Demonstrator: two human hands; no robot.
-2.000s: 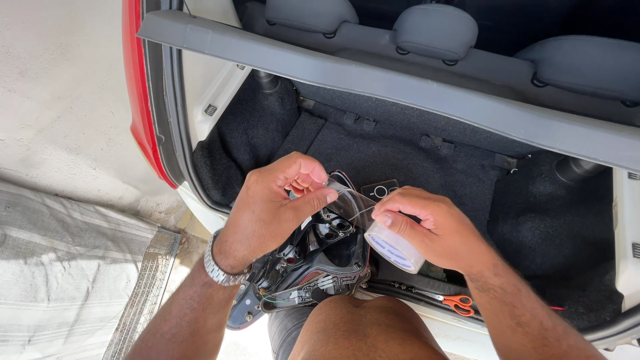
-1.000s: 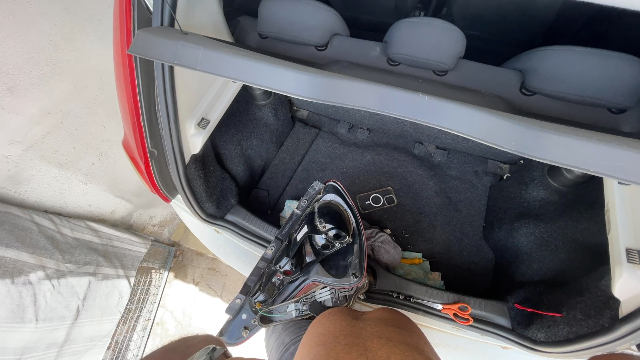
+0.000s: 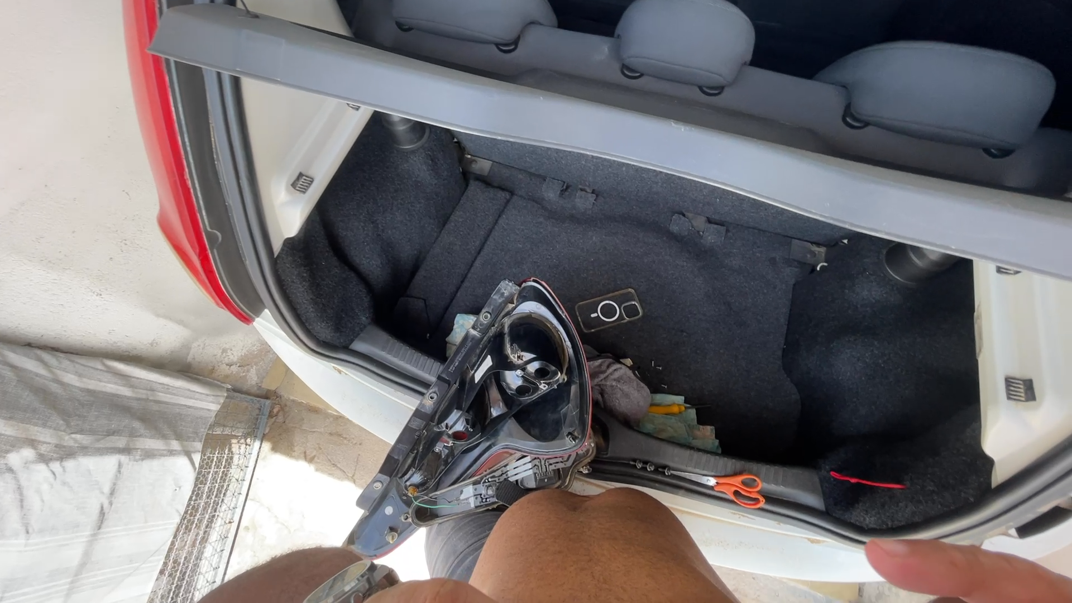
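A car tail light housing [image 3: 536,381], its back side up, leans at the boot's edge by my bare knee [image 3: 595,544]. Its open sockets show, and a green wire runs near its lower end. Only the wrist with a metal watch and a strip of my left hand [image 3: 431,593] show at the bottom edge, below the housing; its fingers are out of sight. At the lower right corner, one extended digit and part of my right hand [image 3: 963,574] are in view, near the bumper. What either hand holds, if anything, is hidden.
Orange-handled scissors [image 3: 739,489] lie on the boot sill [image 3: 787,477] beside small screws. Inside are a phone or its case [image 3: 609,310], a grey cloth [image 3: 618,389], a yellow-handled tool [image 3: 667,409] and a red strip [image 3: 867,481]. A grey crossbar [image 3: 586,130] spans the opening.
Two seconds ago both hands were above the housing, with clear tape stretched between them and its roll at my right hand. They have moved apart and down; the roll is out of view.
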